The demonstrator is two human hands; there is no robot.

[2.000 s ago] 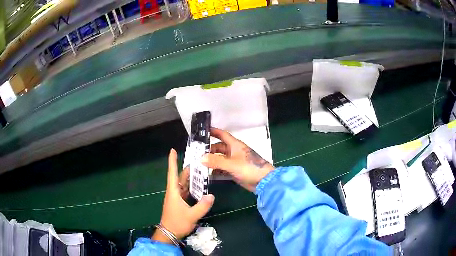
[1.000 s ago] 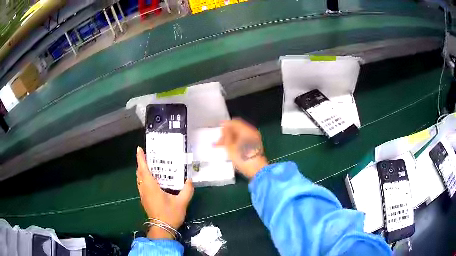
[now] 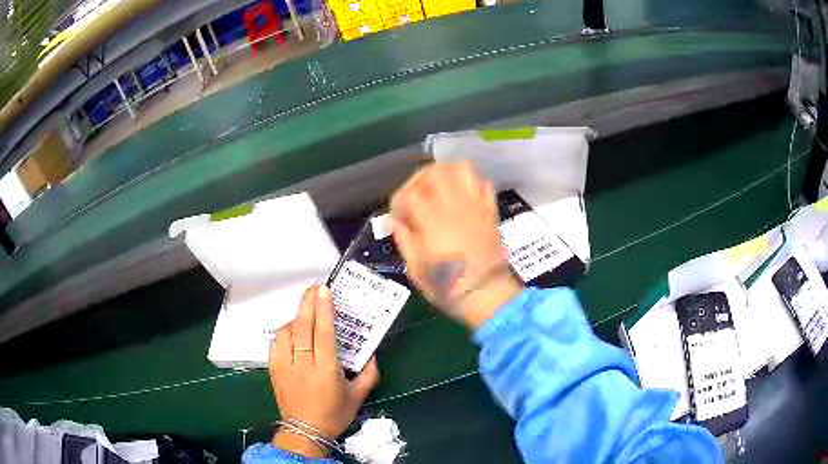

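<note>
My left hand (image 3: 318,372) holds a black smartphone (image 3: 368,304) with a white printed label, tilted, between two open boxes. My right hand (image 3: 449,236), blurred, is over the phone's camera end; a small white piece (image 3: 382,227) shows at its fingertips. An open white box (image 3: 259,272) with a green patch on its lid lies left of the phone, with no phone visible in it. Another open white box (image 3: 536,168) lies to the right, with a labelled phone (image 3: 536,240) in it, partly hidden behind my right hand.
Two labelled phones (image 3: 713,362) (image 3: 803,299) lie on white boxes at the right. Crumpled white scraps (image 3: 375,441) lie beside my left wrist. Pale sheets and black trays (image 3: 77,446) are at the lower left. The green belt (image 3: 508,68) runs behind; yellow bins (image 3: 377,16) stand beyond.
The boxes in front have shifted left in view. The held phone, upright a second ago, is now tilted to the right. My right hand has moved from beside it to over its camera end.
</note>
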